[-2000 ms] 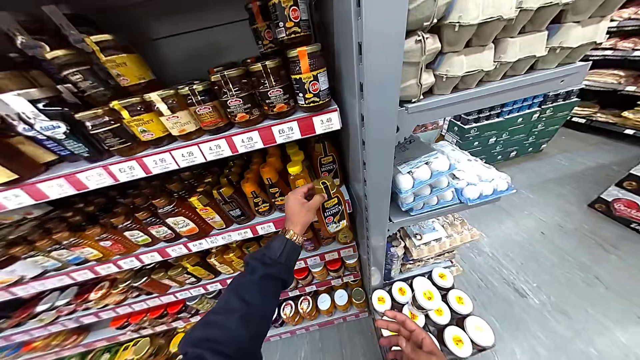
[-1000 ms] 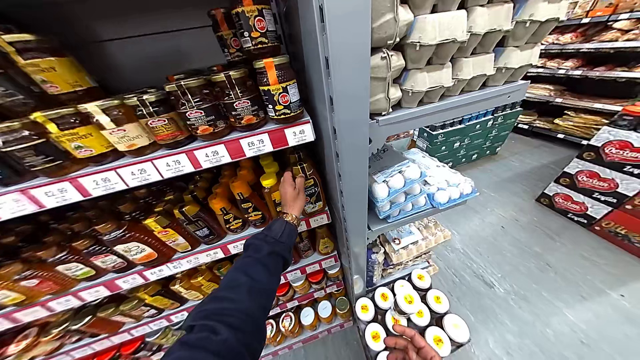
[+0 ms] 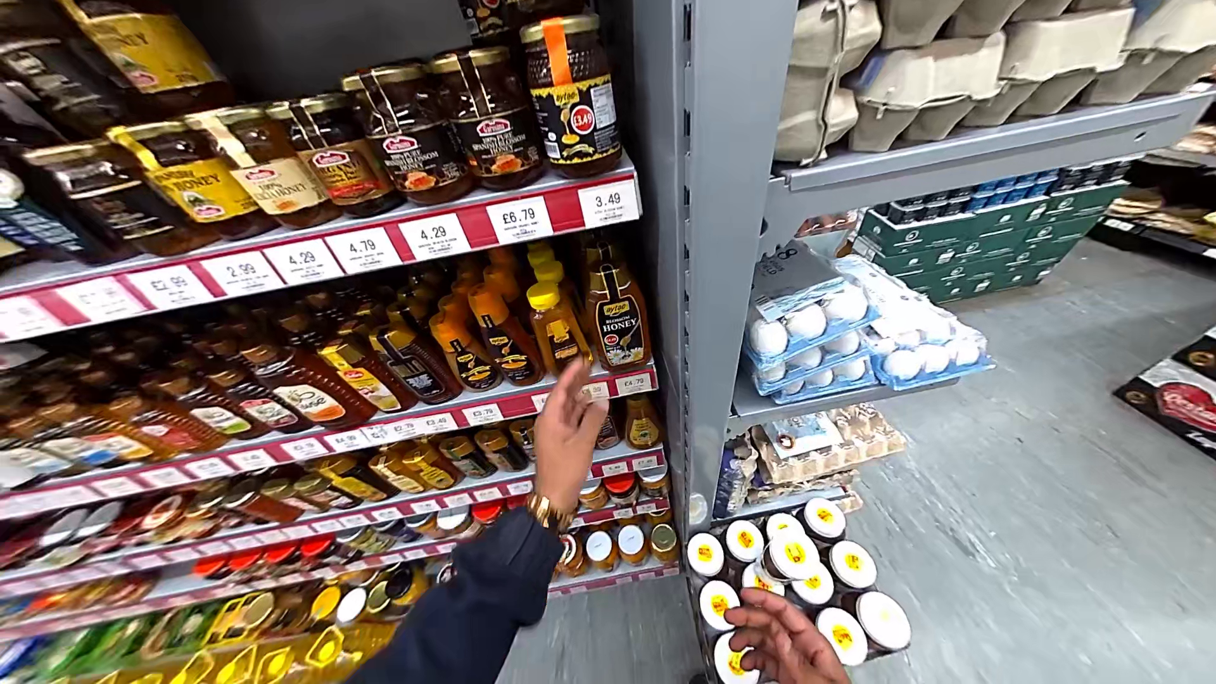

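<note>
My left hand [image 3: 568, 432] is empty in front of the second shelf, fingers raised and slightly apart. Just above its fingertips stand a honey squeeze bottle with a yellow cap [image 3: 559, 328] and, right of that, a dark-labelled blossom honey bottle [image 3: 619, 318], upright at the shelf's end. Orange-capped honey bottles [image 3: 502, 337] lean in a row to their left. At the bottom, my right hand [image 3: 784, 641] hangs empty with curled, spread fingers, over or beside a tray of dark jars with white lids [image 3: 790, 554]; whether it touches them I cannot tell.
Honey jars [image 3: 408, 138] line the shelf above, over a price rail [image 3: 432, 235]. A grey metal upright [image 3: 727, 237] divides this bay from shelves with egg cartons [image 3: 926, 90] and wrapped egg packs [image 3: 807, 328]. Green boxes [image 3: 997, 237] stand behind; grey floor [image 3: 1026, 513] runs along the right.
Two seconds ago my left hand held the blossom honey bottle; one second ago it was at the shelf's end. Now the bottle stands there, released, and the hand is lower and away from it.
</note>
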